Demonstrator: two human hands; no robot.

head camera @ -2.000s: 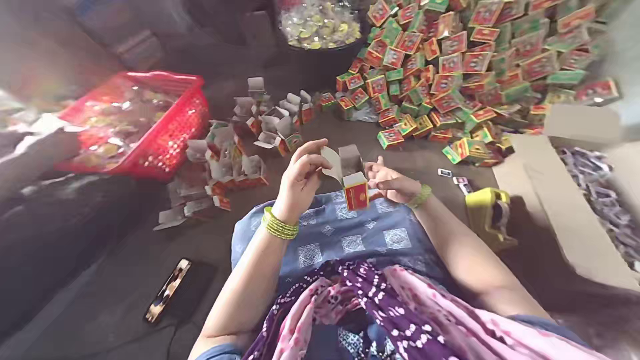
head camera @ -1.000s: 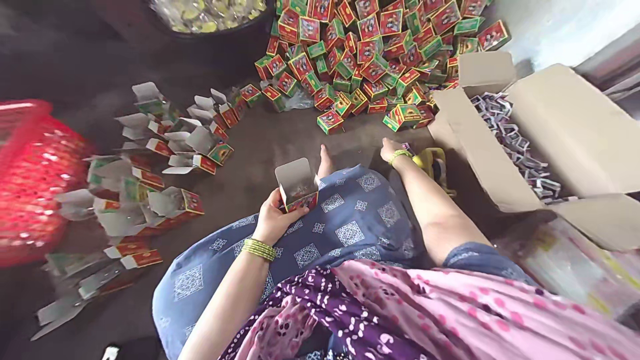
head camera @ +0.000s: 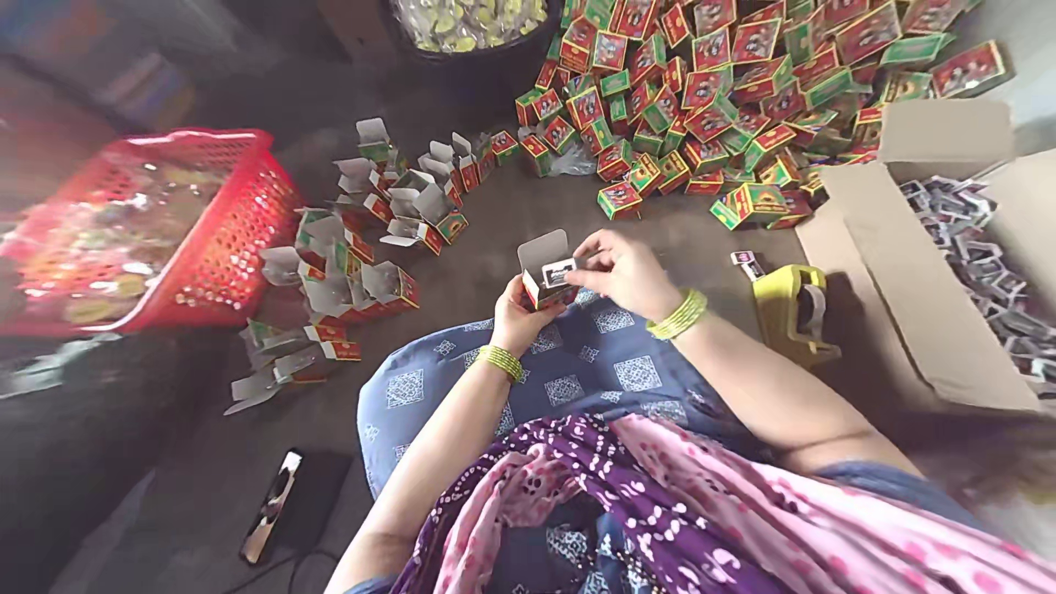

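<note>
My left hand (head camera: 521, 318) holds a small red and green carton (head camera: 544, 294) with its lid flap standing up, above my lap. The fingers of my right hand (head camera: 623, 272) grip a small white packet with a dark printed face (head camera: 558, 273) at the carton's open top. Part of the packet is hidden by my fingertips. Several cartons with raised flaps (head camera: 417, 206) stand to the left of my hands. A large heap of closed red and green cartons (head camera: 709, 95) lies beyond them at the right.
A red plastic basket (head camera: 247, 198) of clear packets stands at the left, a dark tub (head camera: 470, 51) at the top. At the right are a yellow tape dispenser (head camera: 780, 318) and a cardboard box (head camera: 891, 289) of small packets. A phone-like object (head camera: 271, 507) lies at the lower left.
My right hand was down at the right, by the tape dispenser and cardboard box; now it is at the carton with a small packet. My left hand still holds the carton. The view has shifted.
</note>
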